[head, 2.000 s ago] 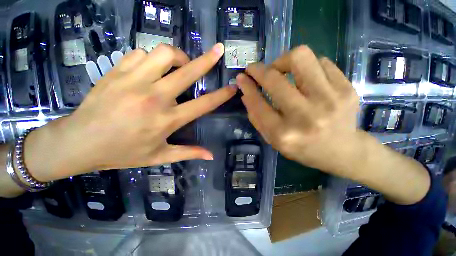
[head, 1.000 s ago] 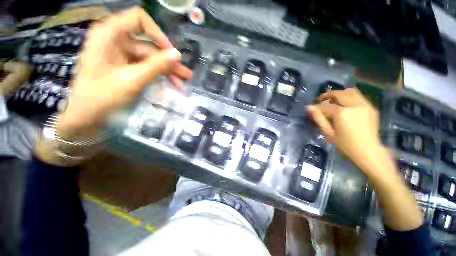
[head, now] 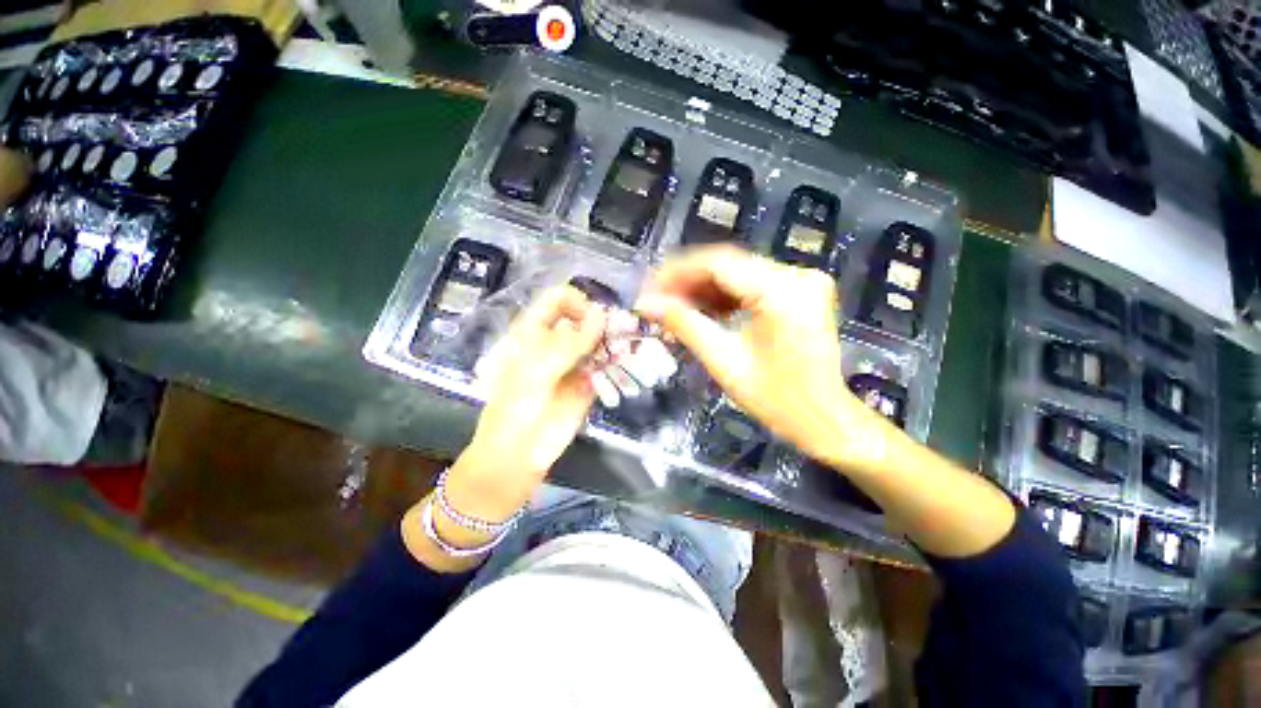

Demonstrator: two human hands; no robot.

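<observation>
My left hand (head: 542, 367) is over the front row of the clear blister tray (head: 401, 311), its fingers closed on a clear strip with white ovals (head: 647, 362). My right hand (head: 754, 339) meets it from the right, fingertips pinched at the strip's upper edge; whether a loose oval is between them cannot be told. Black handset housings sit in the tray's pockets. The back-right housing (head: 902, 280) has a pale oval near its lower end. My hands hide part of the front row.
A black tray with silvery ovals (head: 125, 163) lies at left. Another clear tray of housings (head: 1016, 415) is at right. Oval sheets (head: 719, 69), a round red-centred badge (head: 555, 28) and white paper (head: 1141, 249) lie behind. Another person's sleeve (head: 49, 394) shows at left.
My hands were apart over the tray and have come together at its front middle, around the oval strip. The view has shifted, showing more of the bench at left.
</observation>
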